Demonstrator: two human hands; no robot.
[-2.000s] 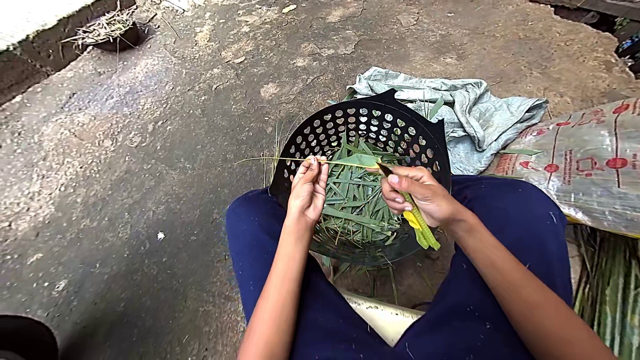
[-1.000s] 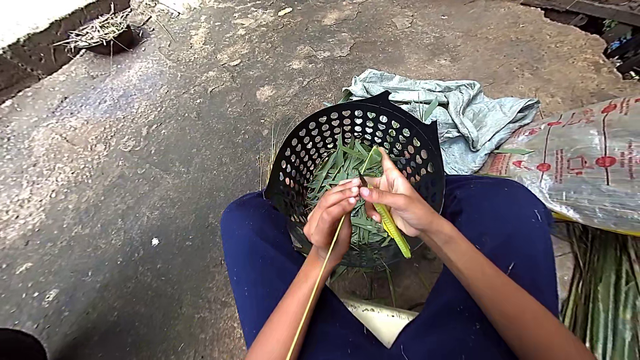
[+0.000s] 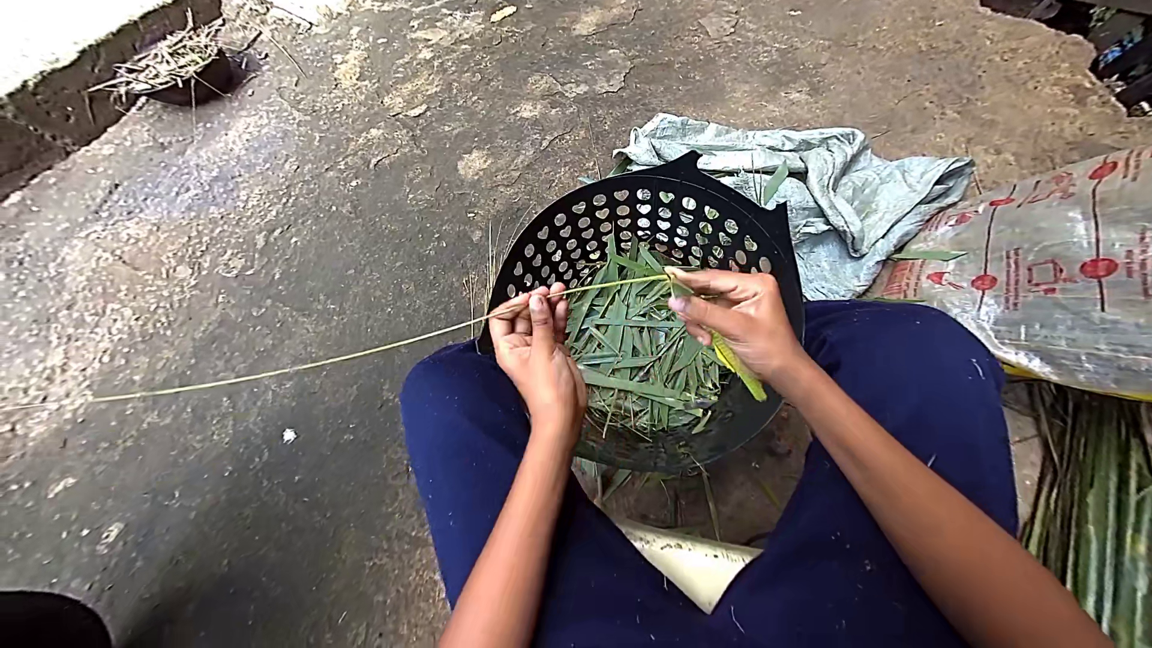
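Note:
Between my knees stands a black perforated plastic basket [image 3: 720,225] with cut green leaf pieces [image 3: 630,351] inside. Over it, my left hand [image 3: 540,351] pinches a long thin leaf rib [image 3: 360,348], whose far end reaches out over the floor at the left. My right hand [image 3: 742,319] grips a yellow-green handled tool [image 3: 740,367], probably a small knife; its blade is mostly hidden. The fingertips of that hand also touch the right end of the rib, where a bit of green leaf shows.
A pale crumpled woven sack [image 3: 837,198] lies behind the basket. To the right are a printed plastic sack [image 3: 1062,270] and a bundle of long leaves [image 3: 1098,513]. A dark bowl of dry stalks [image 3: 193,81] rests at the upper left on the rough concrete floor [image 3: 270,225].
My hands were close together one second ago and are now apart. The long strip, which ran down toward me along my left forearm, now stretches out to the left.

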